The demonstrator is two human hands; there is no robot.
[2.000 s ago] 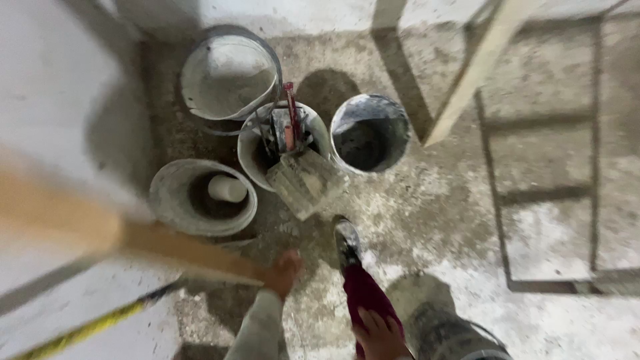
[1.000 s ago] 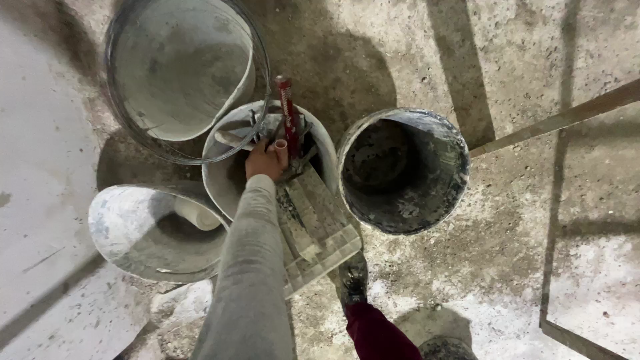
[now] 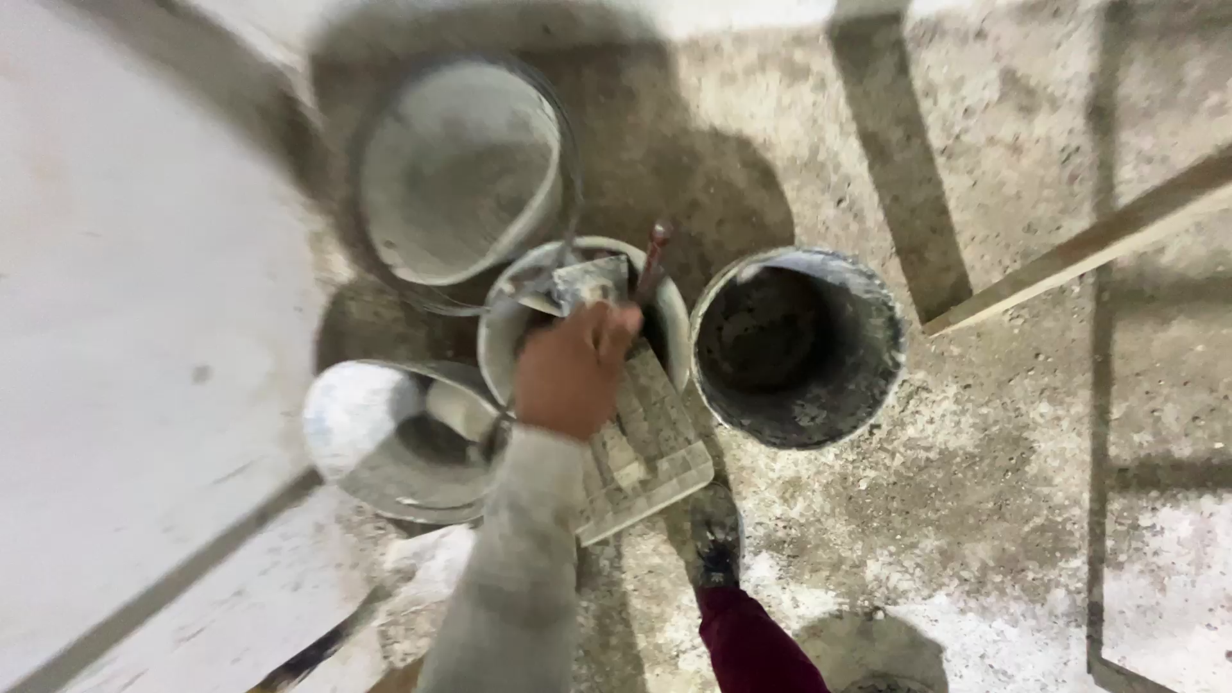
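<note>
My left hand (image 3: 573,371), in a grey sleeve, is over the middle white bucket (image 3: 489,356). Its fingers are closed around what looks like a putty knife (image 3: 592,284), whose smeared blade points away from me; the handle is hidden in the hand. Beside it a red-handled tool (image 3: 655,255) stands up from the same bucket. A long, mortar-stained plastering tool with a ridged end (image 3: 654,462) leans out of the bucket toward me, partly behind my hand. My right hand is outside the view.
A large round tub (image 3: 462,173) is at the upper left and a bucket with a white container inside (image 3: 385,481) at the lower left. To the right is a dark, dirty bucket (image 3: 890,356). A wooden beam (image 3: 1078,250) slants to the floor; my shoe (image 3: 715,539) is close by.
Two seconds ago my left hand was below the buckets; one second ago it reached into the middle bucket. Now the blade shows above the hand. My right hand has left the view.
</note>
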